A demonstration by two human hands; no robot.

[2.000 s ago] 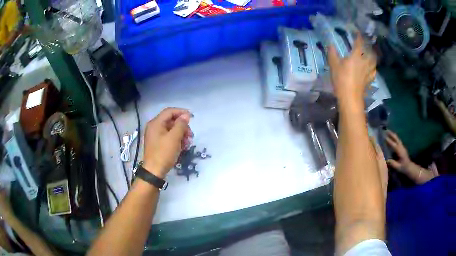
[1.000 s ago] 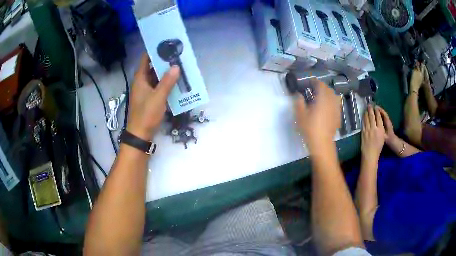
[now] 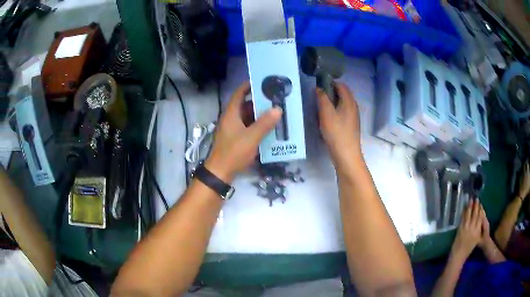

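My left hand is shut on a pale blue-white carton with a fan picture and "MINI FAN" print. The carton is upright in view and its top flap is raised. My right hand holds a dark grey mini fan by its handle, head up, just right of the carton and apart from it. A small pile of dark star-shaped pieces lies on the white sheet below the carton.
Several printed cartons stand at right, with grey fans in front. A blue bin is at the far edge. A white cable, black cords, a brown box and a yellow-faced item are at left. Another person's hands are at right.
My right hand has lifted a fan from the group at right and brought it beside the carton. My left hand still holds the carton. The camera view has shifted.
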